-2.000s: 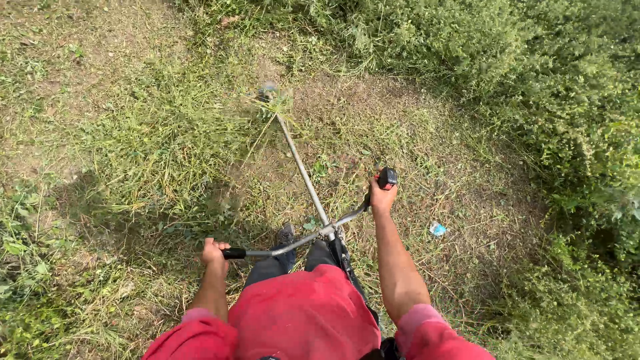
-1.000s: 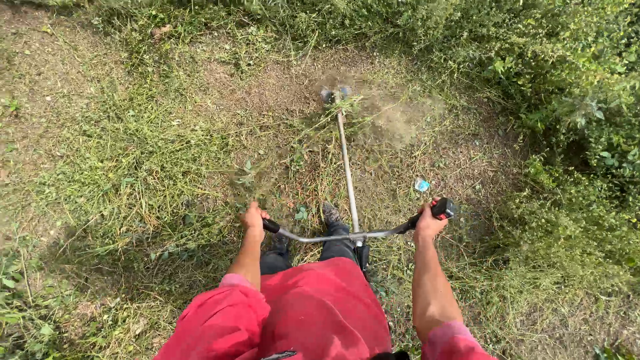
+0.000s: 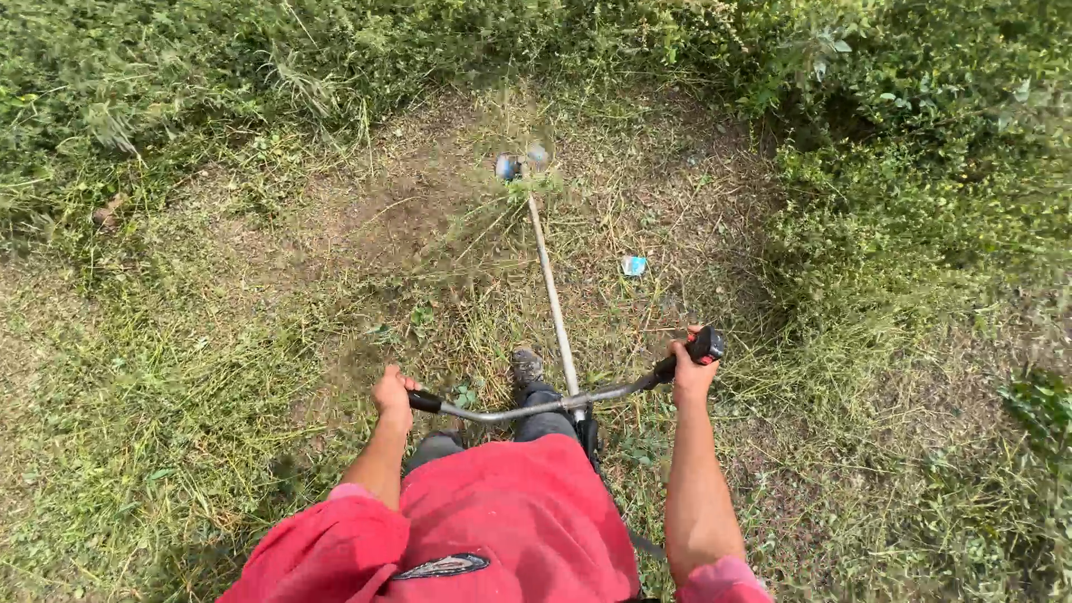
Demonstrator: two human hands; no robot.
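A brush cutter's bent metal handlebar (image 3: 502,414) crosses in front of my legs. On its left end, my left hand (image 3: 394,394) is closed around the black grip (image 3: 425,401). My right hand (image 3: 692,368) holds the black control grip with red switches (image 3: 708,345) at the other end. The straight pale shaft (image 3: 548,285) runs forward from the bar to the cutting head (image 3: 521,167), which is blurred and has cut grass about it. The lower part of the machine beside my right leg is mostly hidden by my red shirt.
Dense green weeds (image 3: 904,193) stand on the right, and more (image 3: 193,75) line the far side. Cut grass (image 3: 201,394) covers the ground at left. A blue and white scrap of litter (image 3: 633,265) lies right of the shaft. My shoe (image 3: 527,367) is just left of it.
The cutting head has swung from left of my body to ahead of me, between two seconds ago and one second ago. Both hands keep hold of the handlebar. The view has shifted.
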